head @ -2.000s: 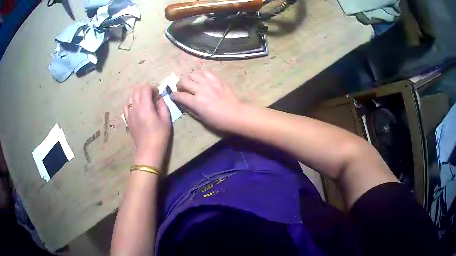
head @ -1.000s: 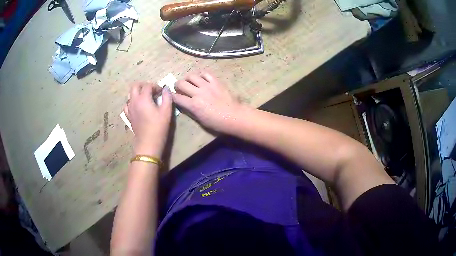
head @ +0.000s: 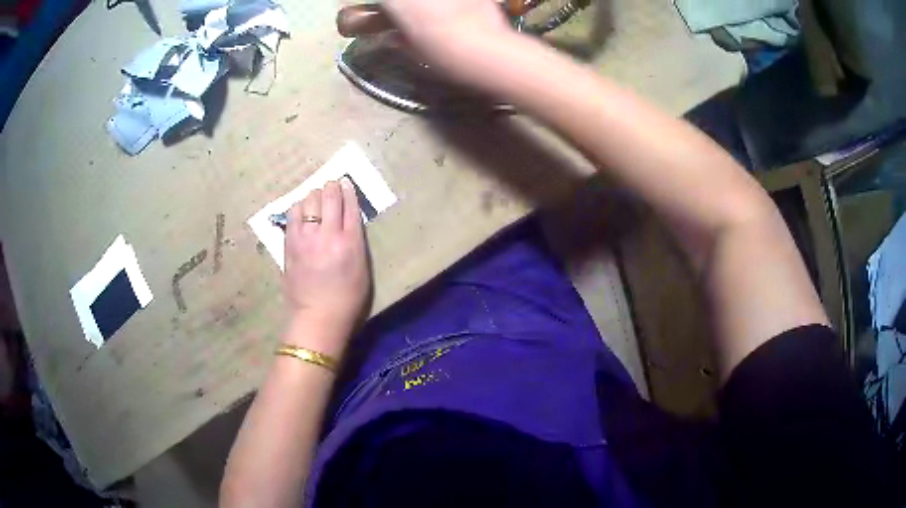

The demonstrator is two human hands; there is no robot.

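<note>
A white backing piece (head: 353,164) lies on the table, its ends showing on both sides of my left hand (head: 326,243). A dark patch (head: 363,201) shows on it to the right of my fingers, and a small grey-blue bit shows to their left. My left fingers are together and hold the piece down; they hide its middle. My right hand (head: 452,30) is blurred over the wooden handle of the electric iron (head: 382,91) and closed on it; its fingertips are hard to see. The iron rests on the table. Its handle's left end shows.
A finished white piece with a dark centre (head: 116,303) lies at the left. Light-blue fabric pieces (head: 169,94) are heaped at the far left. A pale green cloth (head: 737,22) lies at the far right edge. An open wooden cabinet (head: 810,213) stands at the right.
My right hand has left the piece and moved up to the iron. My left hand now lies flatter on the piece, and more of the white and dark fabric shows.
</note>
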